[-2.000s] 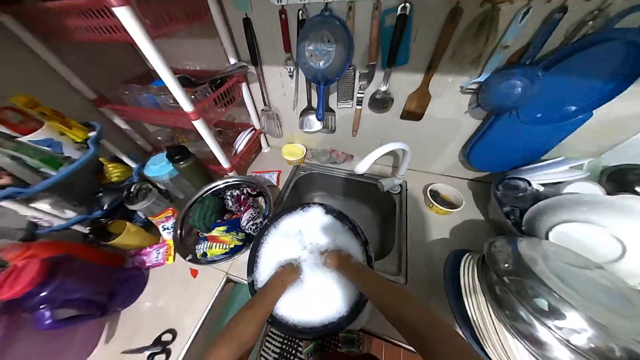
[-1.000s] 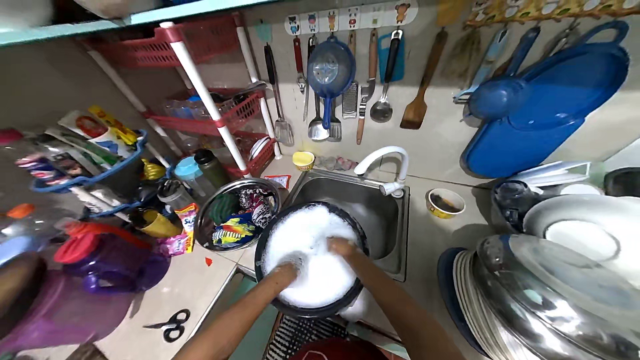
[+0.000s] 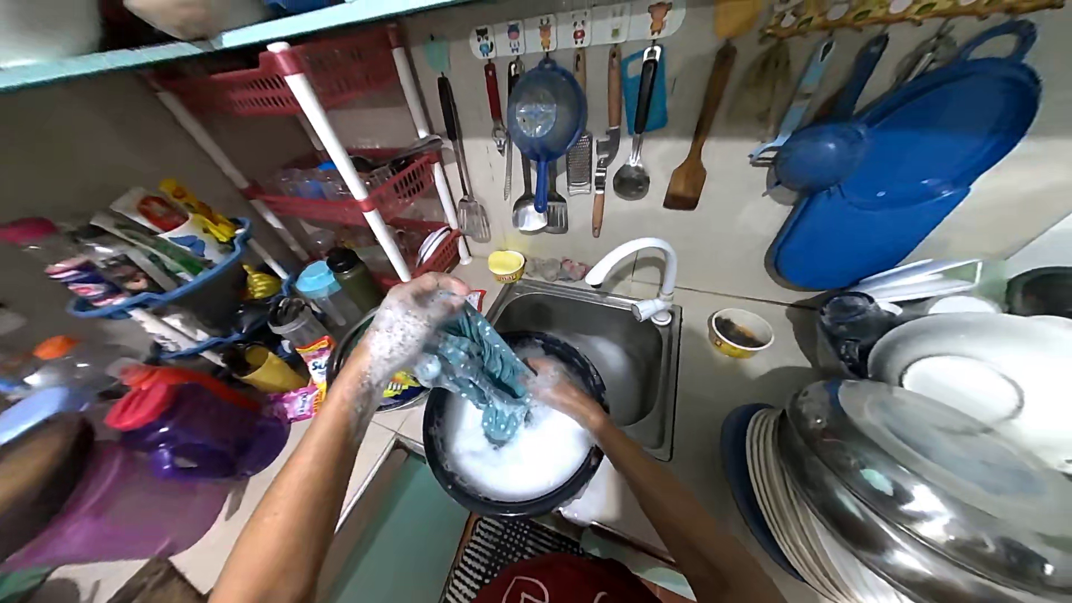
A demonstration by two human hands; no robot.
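A wet teal cloth (image 3: 481, 356) hangs between my hands over a dark basin (image 3: 512, 507) of white suds (image 3: 523, 456). My left hand (image 3: 419, 314), coated in foam, grips the cloth's upper end, raised at the basin's upper left. Lower down, my right hand (image 3: 557, 387) holds the cloth's other side just above the foam. The basin rests partly over the steel sink (image 3: 670, 394), below the white faucet (image 3: 641, 260). Behind my left forearm, a metal bowl (image 3: 339, 360) with cloths in it is mostly hidden.
Stacked plates (image 3: 766, 486) and large metal lids (image 3: 888, 494) stand at right. A small tub (image 3: 740, 332) with dark contents sits right of the faucet. On the left are a purple pitcher (image 3: 201, 427), bottles and a red-shelved rack (image 3: 368, 197). Utensils hang on the wall.
Both hands were down in the suds; now they have come up with the teal cloth between them, my left hand higher. The basin appears tilted, and foam shows in the sink.
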